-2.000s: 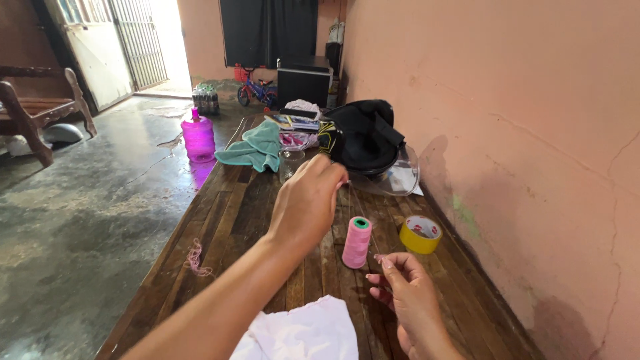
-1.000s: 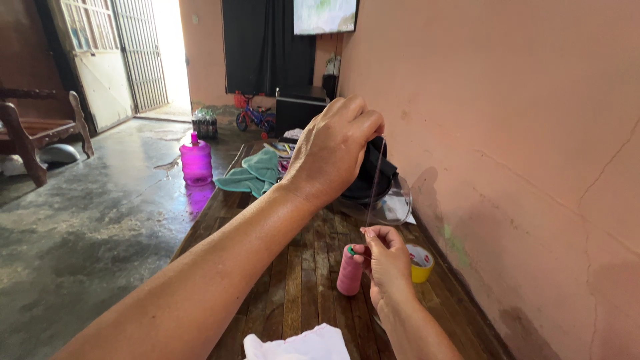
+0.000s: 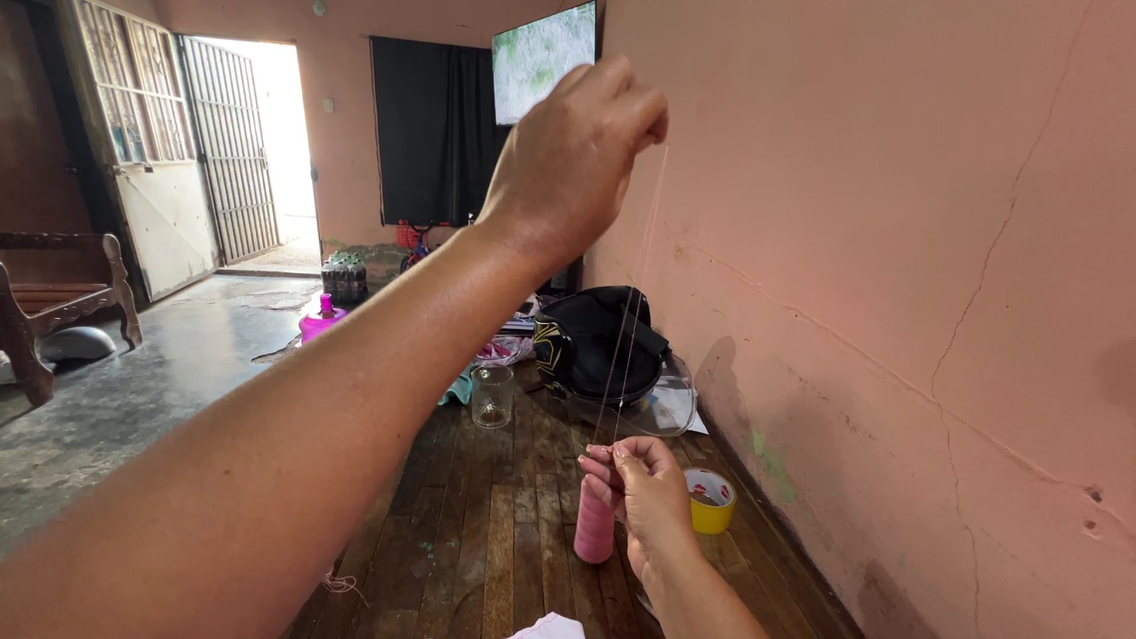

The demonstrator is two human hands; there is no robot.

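Observation:
My left hand [image 3: 577, 146] is raised high, its fingers closed on thin pink thread [image 3: 650, 222]. Strands of the thread run down from it to my right hand [image 3: 643, 488], whose thumb and fingertips pinch them low over the table. Just behind and left of the right hand, a spool of pink thread [image 3: 594, 532] stands upright, its top partly covered by the fingers. A roll of yellow tape [image 3: 710, 504] lies to the right of that hand. White cloth [image 3: 552, 627] shows at the bottom edge, and a small tangle of pink thread [image 3: 340, 583] lies by my left forearm.
On the wooden table [image 3: 484, 532] are a glass jar [image 3: 493, 398], a black helmet [image 3: 595, 342] with a clear visor and teal cloth [image 3: 457, 389]. A pink wall [image 3: 887, 266] borders the table's right side. A magenta jug [image 3: 321, 318] stands on the floor at left.
My left hand has risen from low over the table, with thread stretched below it. My right hand has moved close to the spool's top. The view has tilted up.

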